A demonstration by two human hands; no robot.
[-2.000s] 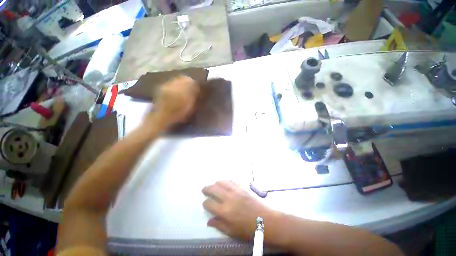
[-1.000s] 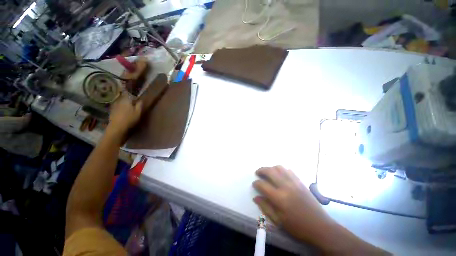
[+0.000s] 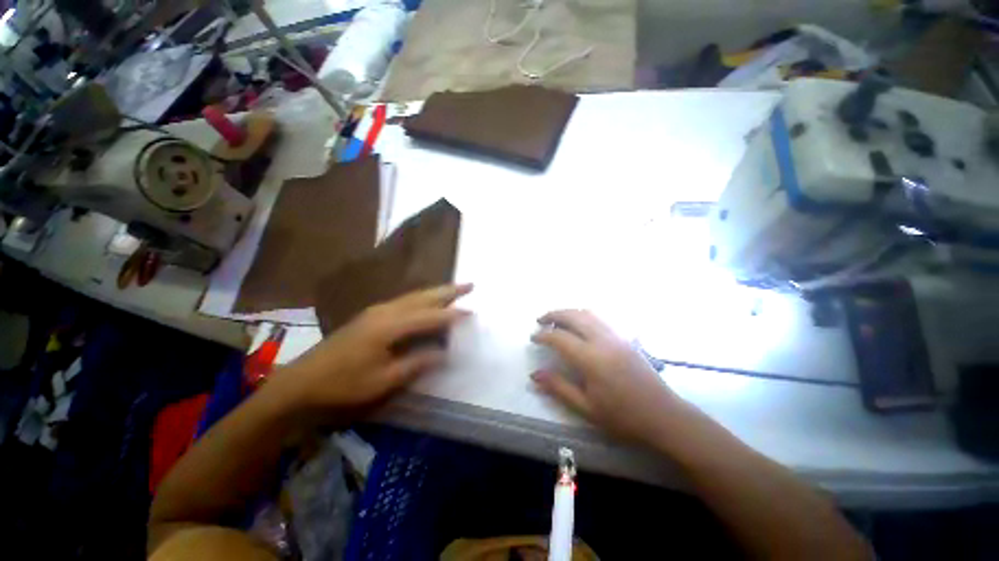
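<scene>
A brown cut panel point(image 3: 408, 254) lies at the table's left front, partly over the left stack. My left hand point(image 3: 392, 348) is on its lower edge, fingers over the cloth; whether it grips is hidden. The stack of brown pieces point(image 3: 312, 236) lies on white paper at the left. A thicker brown stack point(image 3: 498, 123) sits at the back. My right hand point(image 3: 597, 367) rests on the table near its front edge, fingers apart, holding nothing. The white sewing machine point(image 3: 767, 208) stands at the right with bright glare at its needle.
A smartphone point(image 3: 890, 348) lies on the right below the machine arm. A dark piece point(image 3: 978, 411) lies beyond it. A neighbouring machine with a round wheel point(image 3: 176, 173) is at the left. A beige sheet with white cord point(image 3: 449, 49) is at the back. A blue basket point(image 3: 400, 499) is below.
My left hand has moved right and nearer from the left stack, bringing a brown panel with it. The view has shifted slightly. My right hand remains near the table's front edge.
</scene>
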